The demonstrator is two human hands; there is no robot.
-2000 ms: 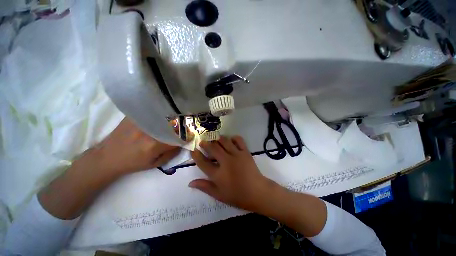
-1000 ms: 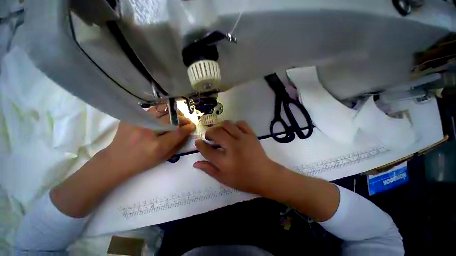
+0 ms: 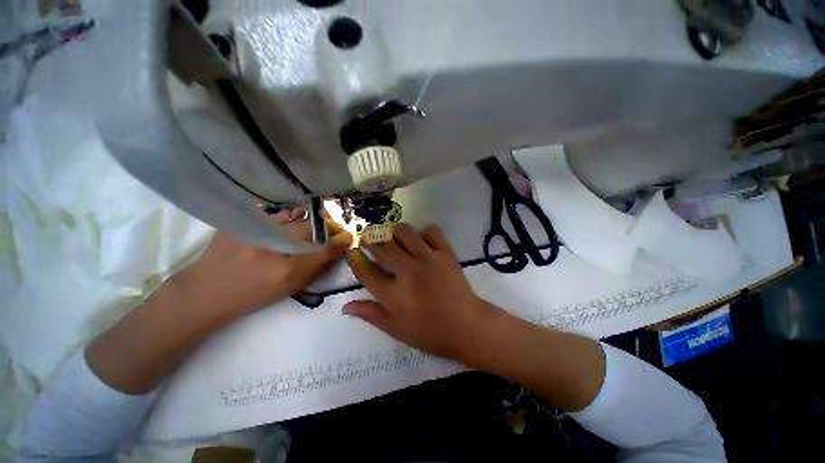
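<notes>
The pale grey sewing machine (image 3: 543, 63) spans the top of the view. Its lit presser foot area (image 3: 342, 220) is at the lower left of the head, behind the ribbed cream dial (image 3: 374, 167). My left hand (image 3: 262, 267) lies left of the needle, fingertips at the lit spot, partly behind the machine head. My right hand (image 3: 416, 285) lies just right of it, palm down, fingers bent, thumb apart, index fingertip by the foot. The fingertips nearly meet. Any cloth between them is too small and glared to make out. White cloth (image 3: 81, 244) is heaped at left.
Black shears (image 3: 516, 222) lie right of my right hand. Curved white cut pieces (image 3: 588, 217) lie beyond them by the machine's base. A printed scale (image 3: 317, 378) runs along the table's front edge. A blue-and-white box (image 3: 695, 336) is below the table at right.
The view has shifted, so the machine sits differently in frame. Since two seconds ago my left hand has moved in to the presser foot. My right hand stays beside the foot.
</notes>
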